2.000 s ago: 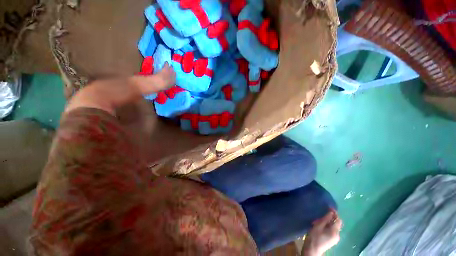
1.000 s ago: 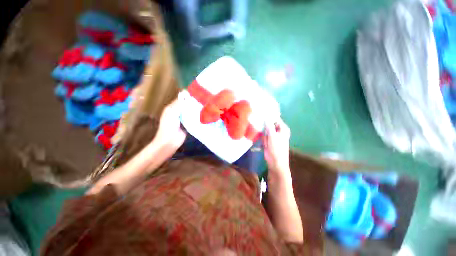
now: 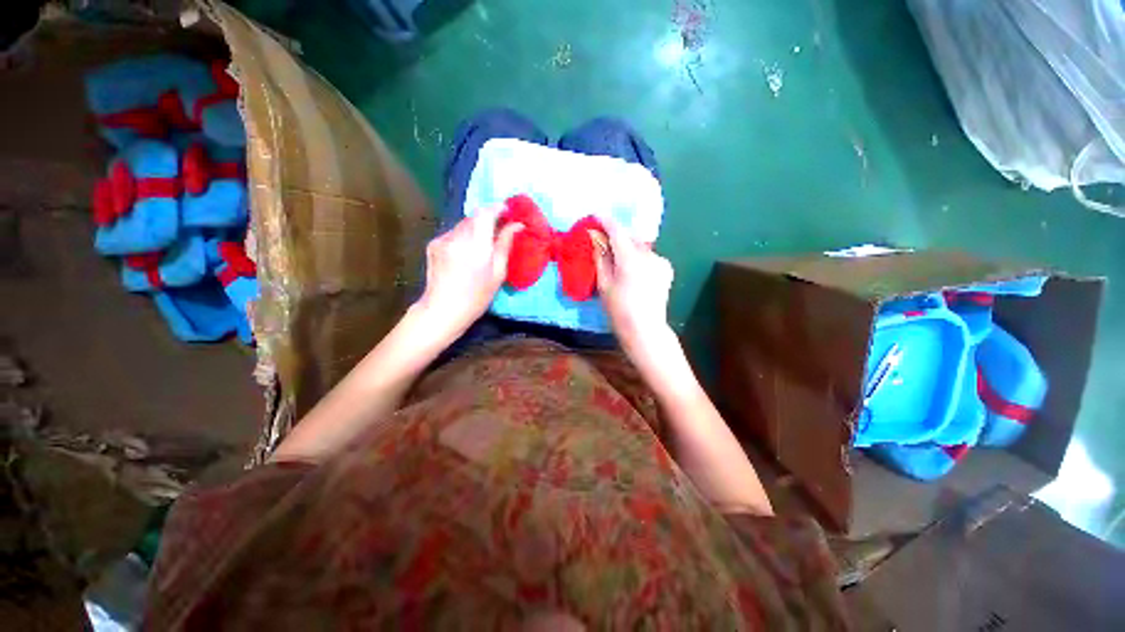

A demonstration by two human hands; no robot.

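A light-blue plush lid lies outer face up on my lap, over my jeans. Its puffy red bow is at the centre. My left hand pinches the bow's left loop. My right hand pinches the bow's right loop. The fingertips are partly hidden against the loops. The far part of the lid looks washed-out white from the light.
A large torn carton at left holds a pile of blue-red plush pieces. A small carton at right holds more pieces and a blue tray with thin silvery snips. A translucent sack is at upper right.
Two seconds ago my left hand was over the large carton's pile. One second ago both hands held the lid tilted by its edges; now it lies squarer on my lap and they grip the bow.
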